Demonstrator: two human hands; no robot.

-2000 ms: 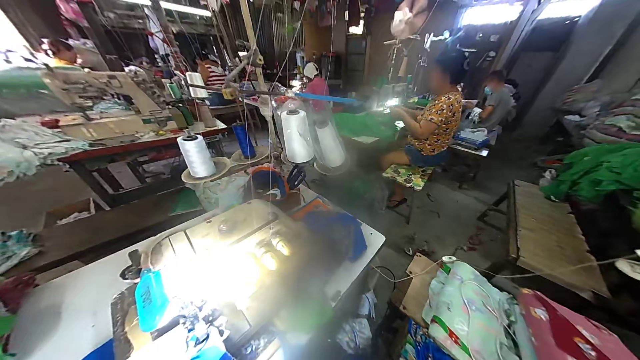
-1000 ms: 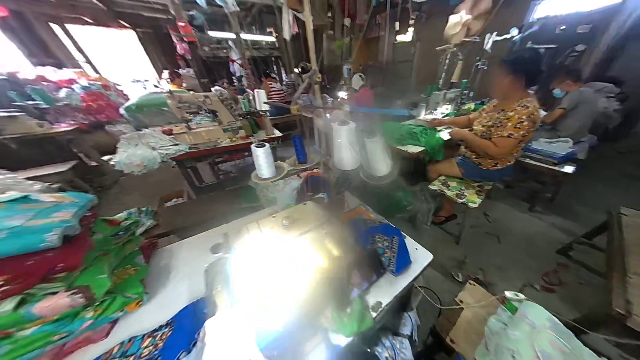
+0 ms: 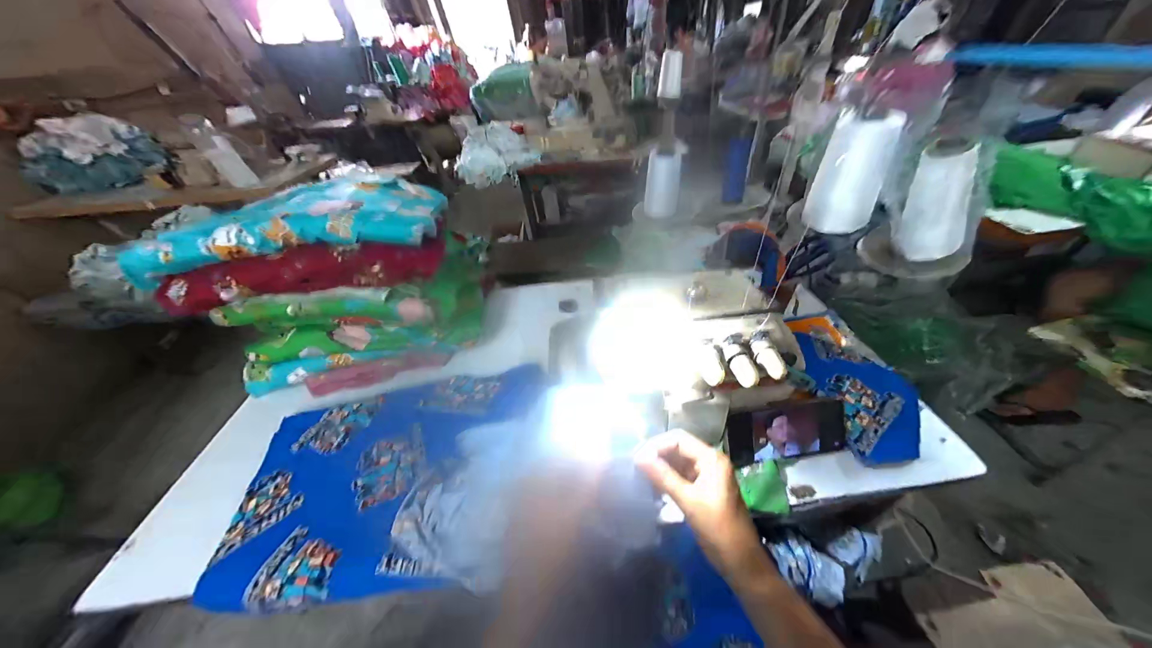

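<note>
My right hand (image 3: 697, 481) is beside the front of an overlock-type sewing machine (image 3: 733, 337), thumb and forefinger pinched near bright glare; whether anything lies between them cannot be told. My left forearm reaches up from below, and my left hand (image 3: 576, 468) is lost in glare and haze at the machine's left. Blue printed fabric (image 3: 382, 459) spreads over the white table (image 3: 162, 531) to the left. More blue fabric (image 3: 697, 585) hangs below my right hand. Bright light hides the needle area.
Folded printed fabrics (image 3: 315, 225) are stacked at the table's back left. White thread cones (image 3: 855, 171) stand behind the machine. A phone (image 3: 786, 430) and a folded blue piece (image 3: 868, 396) lie at its right. Cardboard (image 3: 1026, 598) lies on the floor.
The view has swung left and down, bringing the fabric stack and the blue cloth into fuller view. My right hand and left forearm now show plainly.
</note>
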